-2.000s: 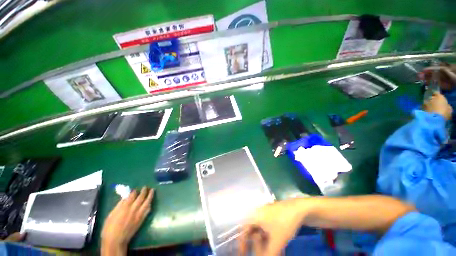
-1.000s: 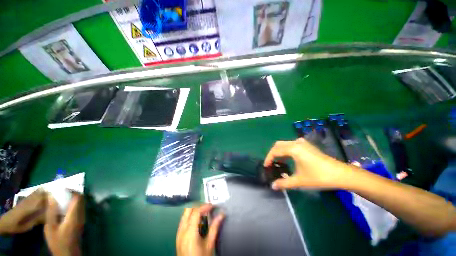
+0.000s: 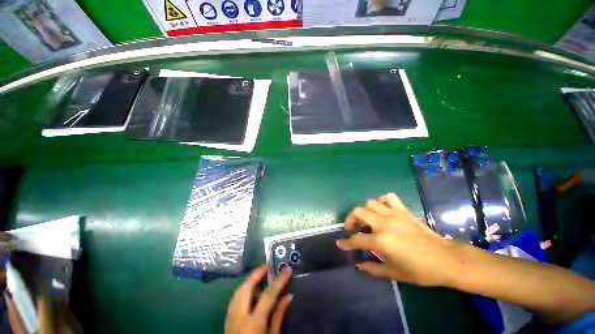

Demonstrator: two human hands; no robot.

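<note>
A dark tablet back cover lies on a white backing sheet in front of me, its lower part cut off by the picture's edge. A glossy black camera trim strip lies across its top end, with lens rings at the left. My left hand has its fingertips on the strip's lens end and partly hides the rings. My right hand has thumb and fingers on the strip's right end. Whether the strip sits fully flat cannot be told.
Film-covered covers lie along the back. A plastic-wrapped block is left of the work. Loose strips with blue lens ends and a blue bin are at right. Another person's hands work at lower left.
The strip has come down from my right hand's hold above the cover onto its top end. My left fingertips are now on its lens end. The view has shifted.
</note>
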